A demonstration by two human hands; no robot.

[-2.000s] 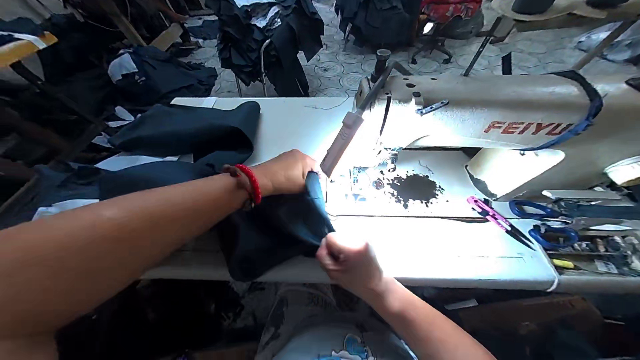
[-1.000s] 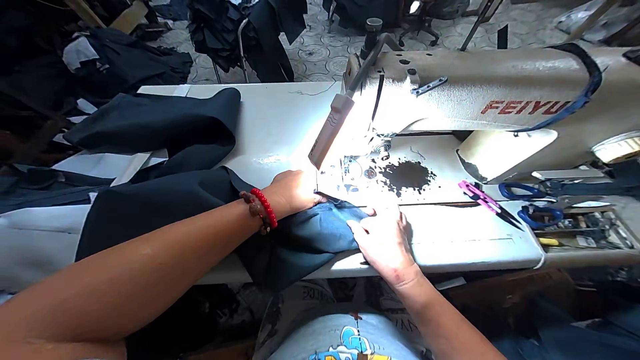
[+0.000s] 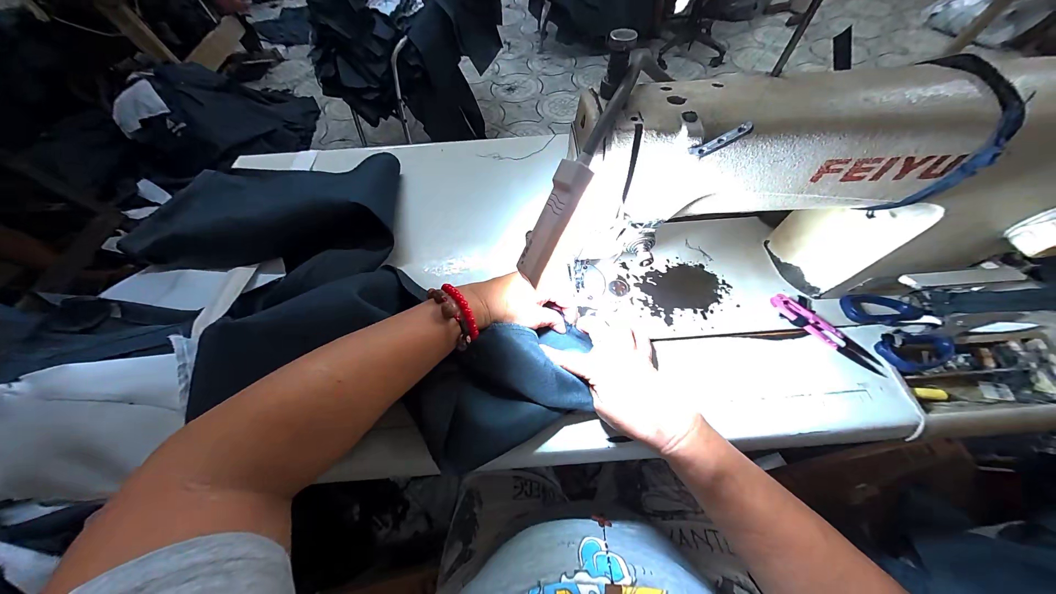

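Observation:
A dark navy fabric piece point(image 3: 503, 388) lies bunched at the front of the sewing machine point(image 3: 742, 148), and more of it spreads left over the table. My left hand point(image 3: 520, 303) pinches its upper edge just below the clip-on lamp point(image 3: 554, 219). Close by on the right, my right hand point(image 3: 631, 384) rests on the cloth, thumb and fingers gripping its edge near the presser foot area. Glare hides the needle and the exact fingertips. Pink-handled thread snips point(image 3: 825, 332) lie on the machine bed, right of my right hand.
Blue-handled scissors point(image 3: 916, 351) and a tray of small parts point(image 3: 998, 371) are at the right. Dark and white cloth pieces point(image 3: 99, 404) lie at the left. Beyond the white table point(image 3: 462, 198), dark garments point(image 3: 412, 58) hang over a metal frame.
Two seconds ago my right hand was a fist at the cloth's lower edge; it has moved up beside my left hand, its fingers more extended. The cloth has shifted toward the needle area.

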